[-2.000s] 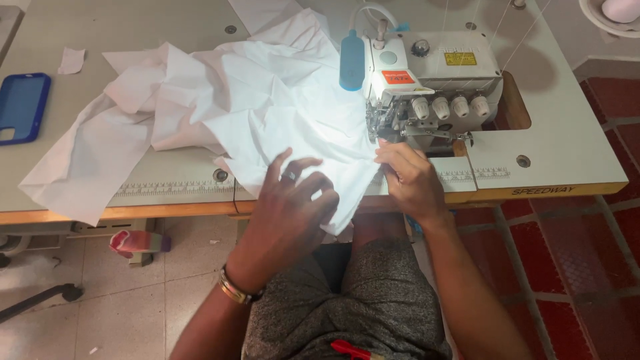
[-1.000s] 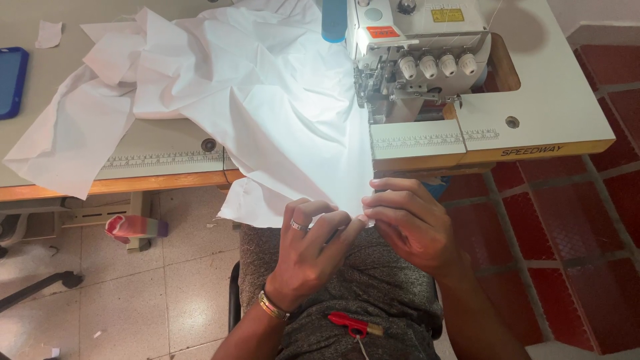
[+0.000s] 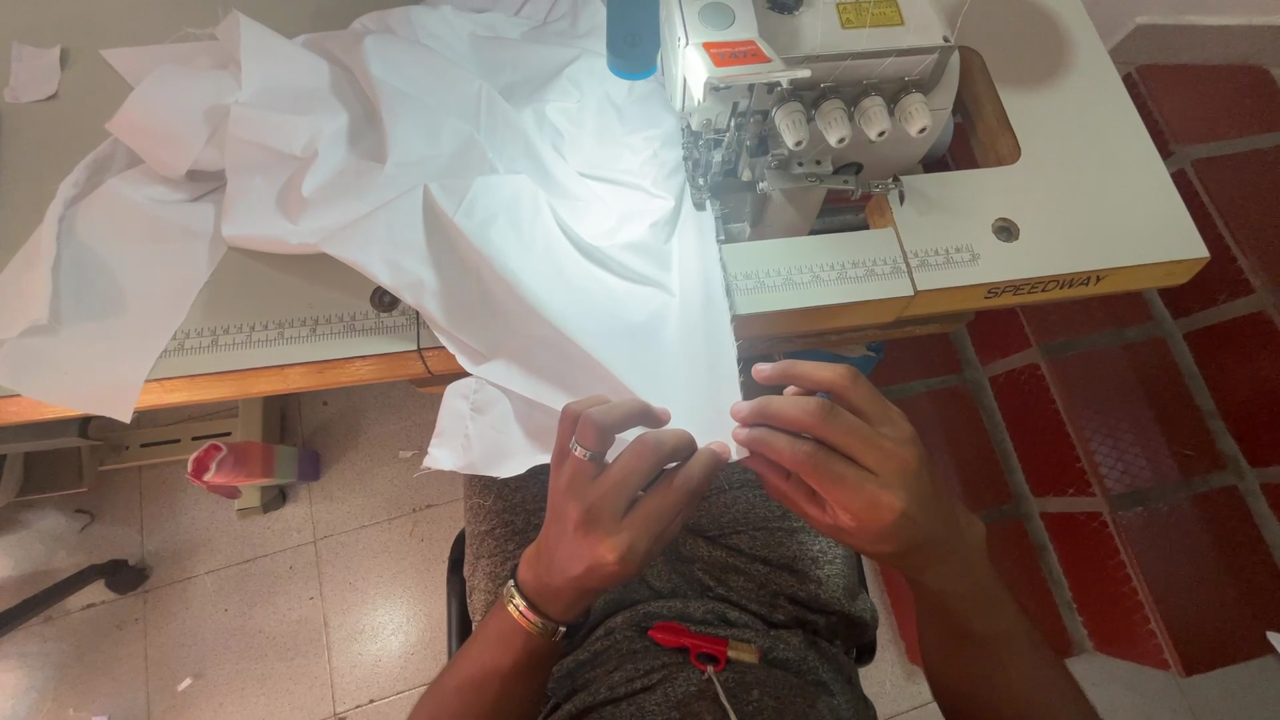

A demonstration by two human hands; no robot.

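Observation:
White fabric (image 3: pixel 560 260) lies in folds over the left of the sewing table and runs up to the needle area of an overlock sewing machine (image 3: pixel 830 110). Its near end hangs past the table's front edge over my lap. There my left hand (image 3: pixel 630 490) rests on the fabric near its right corner, fingers bent, a ring on one finger. My right hand (image 3: pixel 840 450) pinches the right edge of the same corner between thumb and fingers. Under the lit machine head, the fabric edge meets the presser foot area, whose details are too small to tell.
Printed measuring scales (image 3: pixel 840 270) run along the table's front edge. A blue object (image 3: pixel 632 40) hangs left of the machine head. A red thread snipper (image 3: pixel 700 645) lies on my lap. A fabric scrap (image 3: pixel 34 72) lies at the far left.
Both hands have moved from beside the presser foot toward my lap, and the fabric's near end now hangs past the table edge. The view has shifted closer.

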